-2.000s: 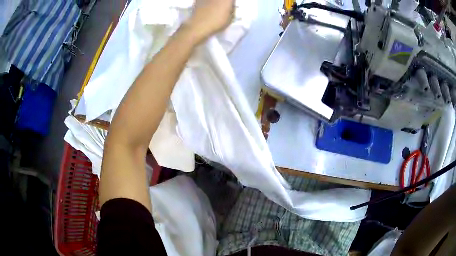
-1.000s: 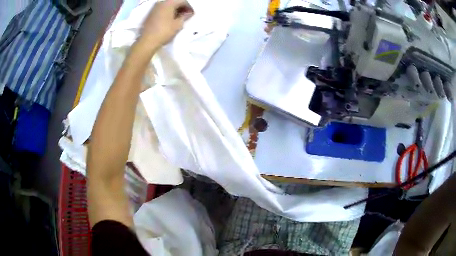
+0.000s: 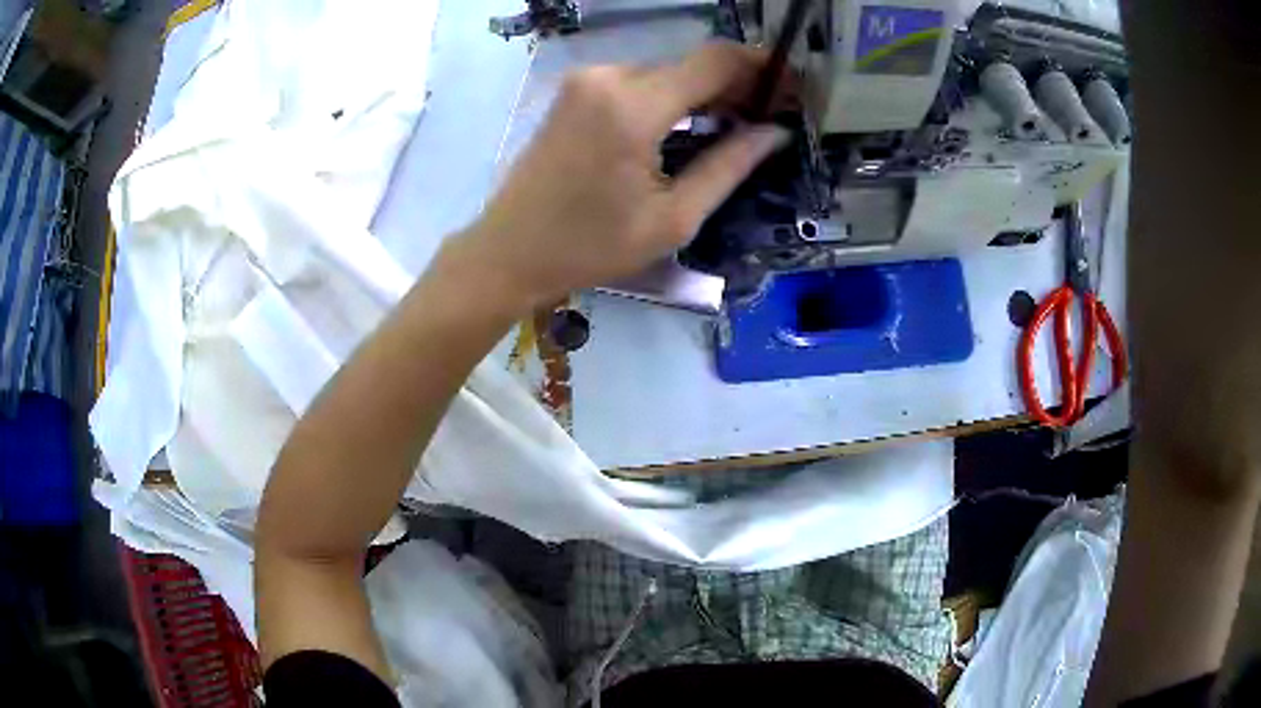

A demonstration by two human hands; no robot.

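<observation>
The overlock machine stands at the upper middle and right, with a blue base below its head. My left hand is at the dark needle and foot area, thumb and fingers bent around it. A thin dark rod rises by my fingertips; whether my fingers grip it cannot be told. My right forearm runs up the right edge, and my right hand is out of the picture. White fabric lies on the table's left side and runs down across my lap.
Scissors with red handles lie right of the blue base. The wood-edged white table borders my checked lap. A red basket is at the lower left. A clear plastic bag with white contents is at the lower right.
My left hand has left the white fabric and moved right to the machine's needle area. My right forearm has risen along the right edge. The view has shifted, so the machine appears further left.
</observation>
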